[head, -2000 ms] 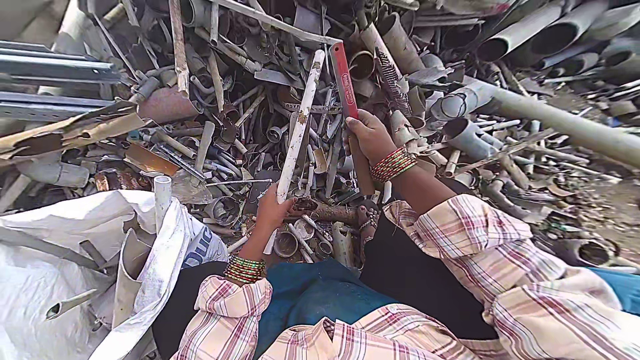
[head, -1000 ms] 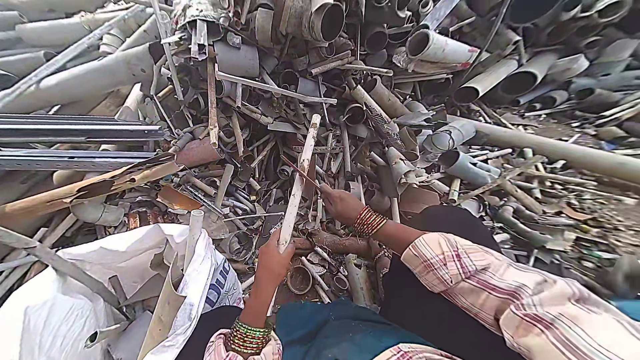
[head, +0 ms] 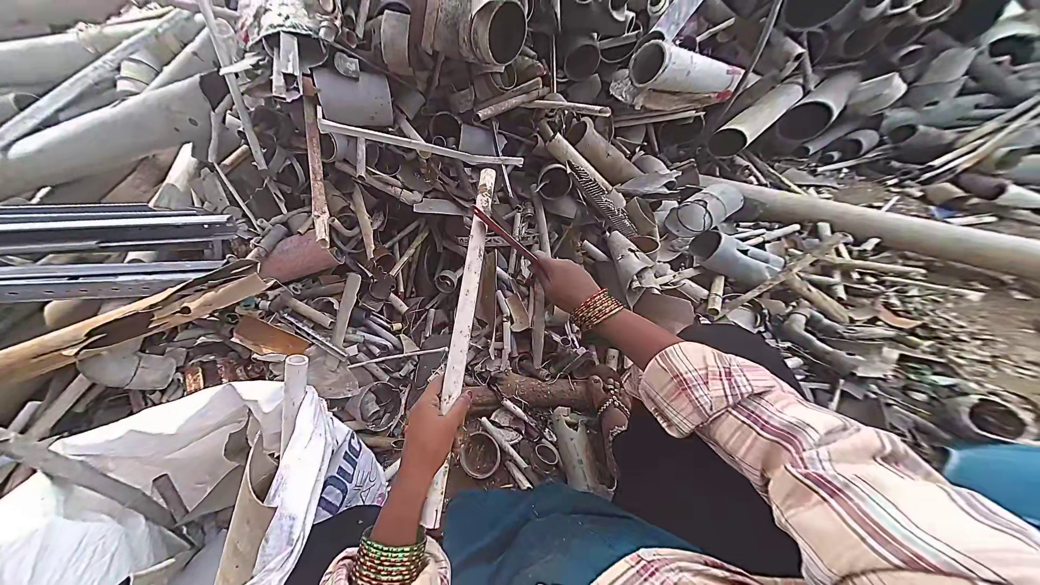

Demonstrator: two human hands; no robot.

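Note:
My left hand (head: 435,422) is closed around a long whitish plastic pipe (head: 465,317), which slants upright in front of me. In my right hand (head: 565,283) is a thin red blade-like tool (head: 505,233), seen nearly edge-on. Its far end meets or overlaps the pipe near the pipe's upper end; whether they touch I cannot tell. Below and between my hands lies a brown cylindrical piece (head: 540,392) among the scraps.
A white woven sack (head: 349,467) holding pipe pieces stands at the lower left. Metal channels (head: 114,229) lie at the left. Cut pipes and fittings are heaped ahead, and a long grey pipe (head: 886,231) stretches across the right.
The red tool, held upright beside the pipe two seconds ago, now slants across toward the pipe's upper part. My left hand still holds the pipe. The view has shifted.

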